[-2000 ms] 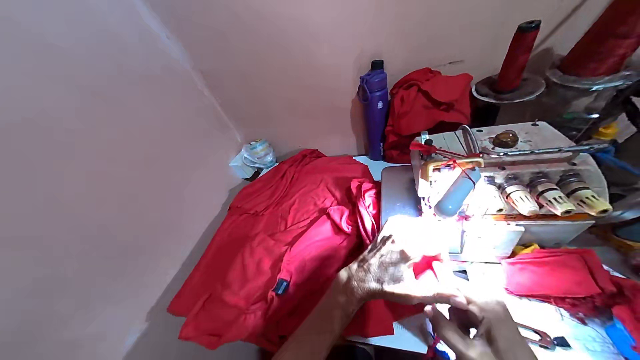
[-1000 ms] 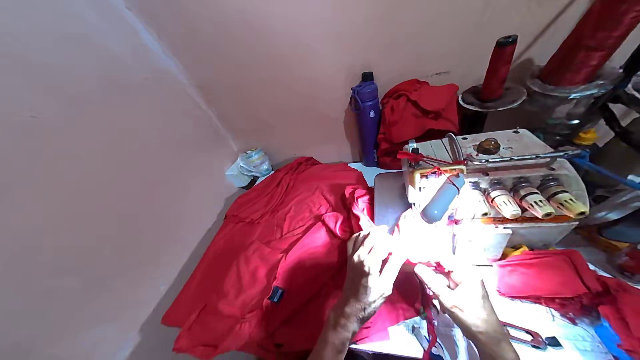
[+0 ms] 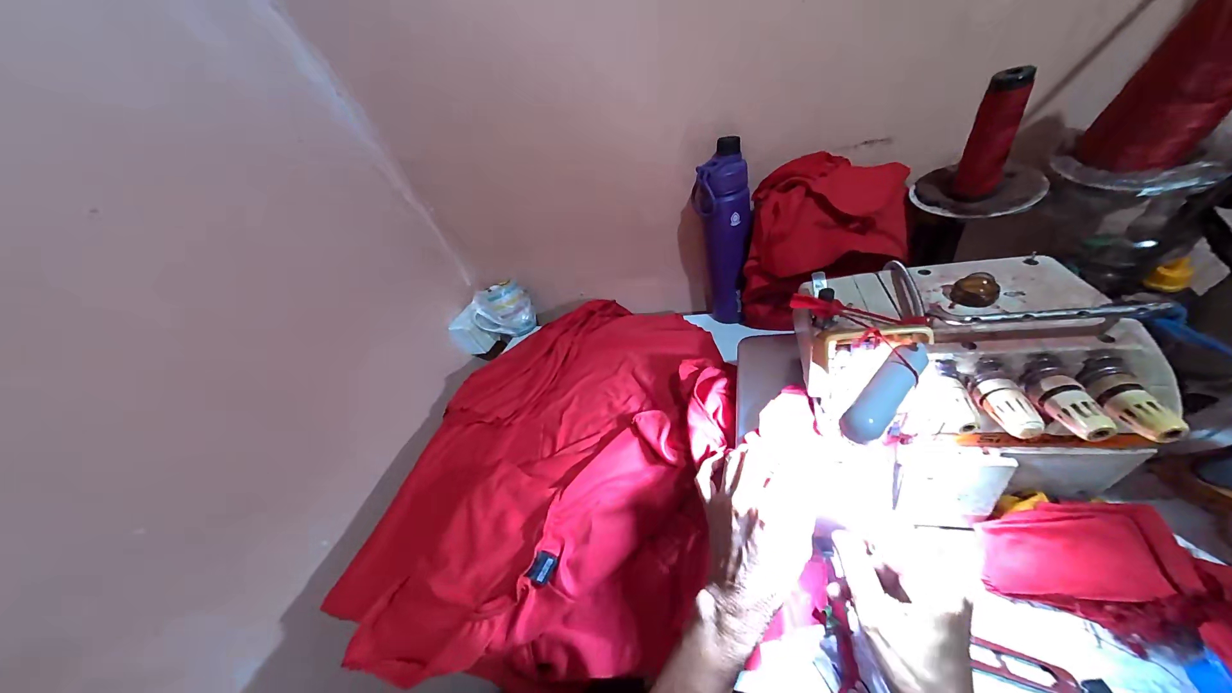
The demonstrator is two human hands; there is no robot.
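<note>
Red fabric (image 3: 577, 462) with a small dark label spreads over the left of the table, its right part reaching the overlock sewing machine (image 3: 972, 375). My left hand (image 3: 756, 520) lies on the fabric's right edge, fingers stretched toward the needle area. Close by on the right, my right hand (image 3: 900, 587) is near the front of the machine, its fingers bent, with a red strip beside it. Strong lamp glare washes out the fingertips and the sewing area, so whether either hand grips cloth is unclear.
A purple bottle (image 3: 729, 231) and a bundle of red cloth (image 3: 828, 231) stand behind the machine. Red thread cones (image 3: 996, 135) are at the back right. Folded red pieces (image 3: 1078, 553) and a red-handled tool (image 3: 1025, 664) lie at the right. A plastic-wrapped item (image 3: 502, 308) sits by the wall.
Two seconds ago my hands were close together in front of the machine; now they are apart, with the left on the red fabric. The view has shifted slightly.
</note>
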